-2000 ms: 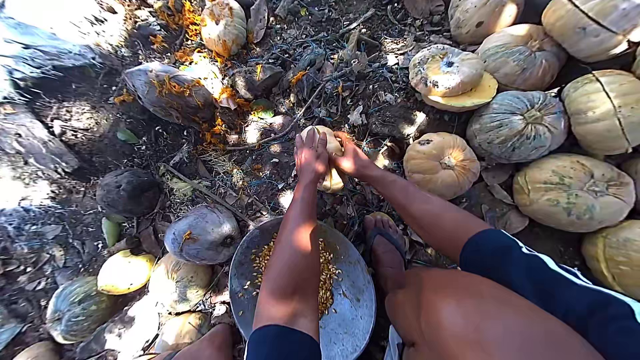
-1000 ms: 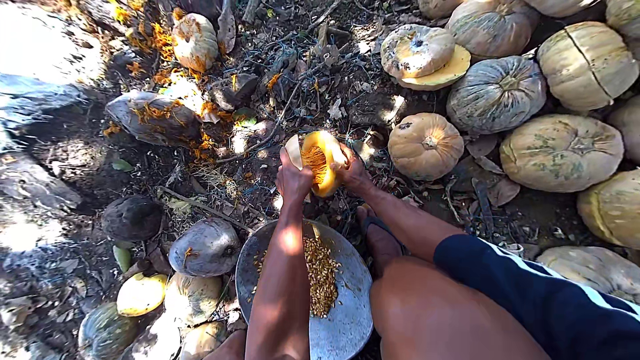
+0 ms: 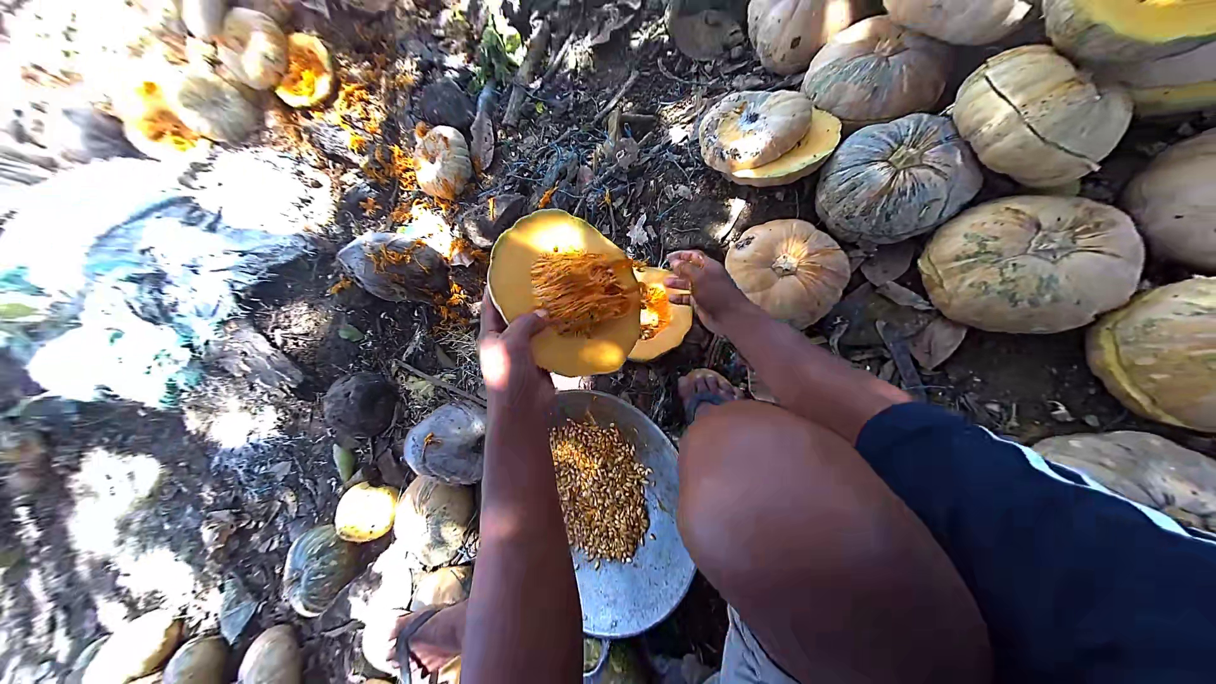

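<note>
My left hand (image 3: 514, 351) holds a cut pumpkin half (image 3: 522, 252) by its lower left edge, thumb on the yellow flesh. The half's open side faces up and shows stringy orange pulp. Just right of it, a smaller cut pumpkin piece (image 3: 668, 332) with orange pulp lies low, partly hidden behind the half. My right hand (image 3: 701, 285) is beside that smaller piece, fingers curled and partly spread, with nothing plainly in them. Below both hands is a round metal basin (image 3: 627, 598) with a heap of pumpkin seeds (image 3: 600, 484), partly covered by my left forearm.
Many whole and cut pumpkins (image 3: 1034, 264) lie along the right. More pumpkins (image 3: 321, 570) are at lower left, near dark husks (image 3: 361, 404). Orange pulp scraps (image 3: 356, 112) and dry leaves litter the soil. My sandalled feet are on either side of the basin.
The pumpkin held between both hands is now in two separate pieces, with the larger half in my left hand alone. My right hand has come away to the right. The view has shifted.
</note>
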